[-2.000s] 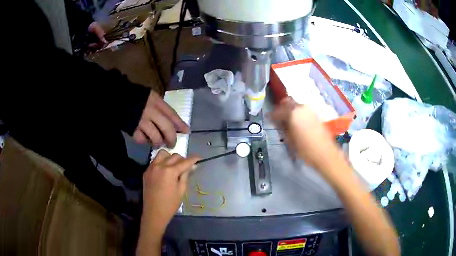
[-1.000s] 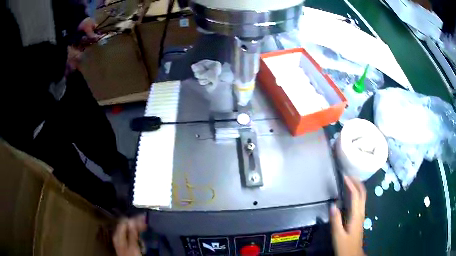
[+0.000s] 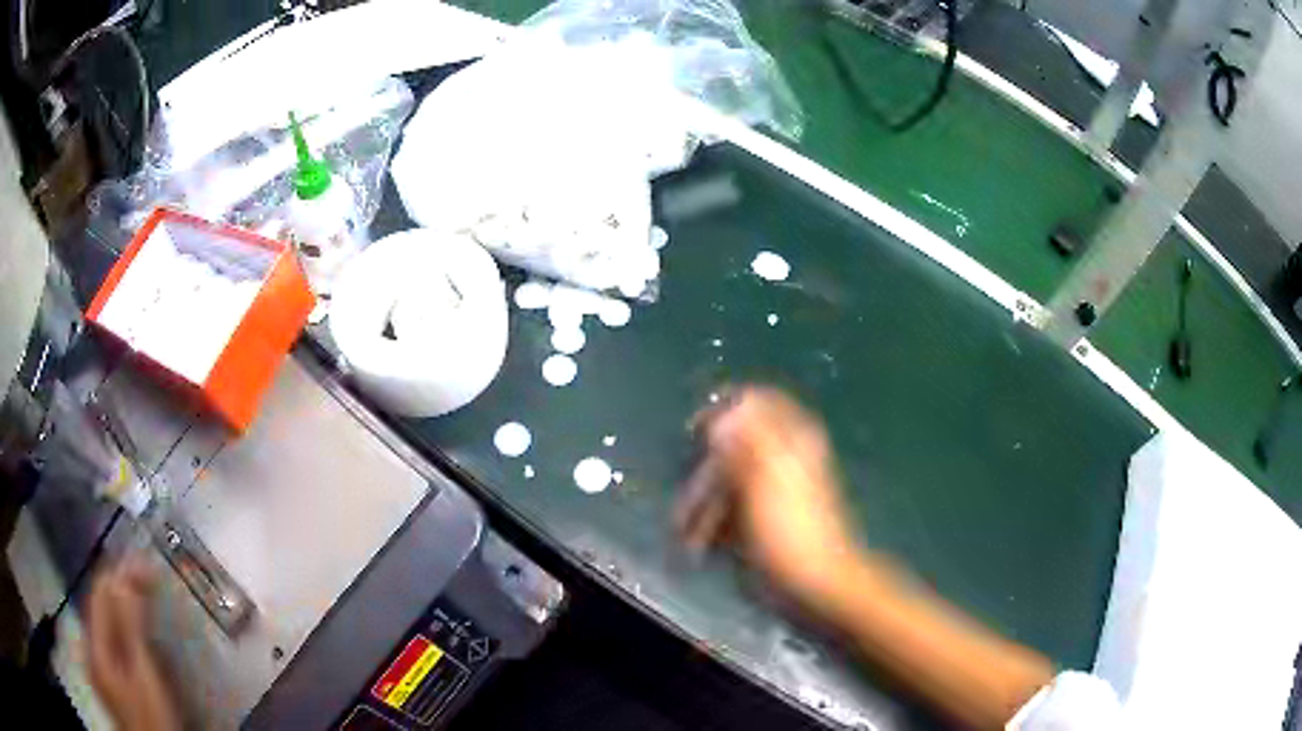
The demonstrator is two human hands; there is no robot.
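My right hand (image 3: 771,479) is over the green bench top, right of several loose white discs (image 3: 591,474). It is blurred, with its fingers bent downward, and I cannot tell if it holds anything. My left hand (image 3: 126,643) is blurred at the lower left, over the grey machine plate (image 3: 336,500), beside the clamp bar (image 3: 200,571). I cannot tell if it holds anything. The press tip (image 3: 126,486) shows at the left, blurred. No stemmed workpiece can be made out there.
The orange parts box (image 3: 264,343) stands on the plate's back edge. Beside it are the white round tub (image 3: 429,364), a green-nozzled bottle (image 3: 311,179) and a plastic bag (image 3: 543,157) of white pieces. A red and yellow label (image 3: 410,674) marks the machine's front.
The view has swung to the right, onto the green bench. My right hand has moved from the machine's edge out over the bench; my left hand has moved onto the plate.
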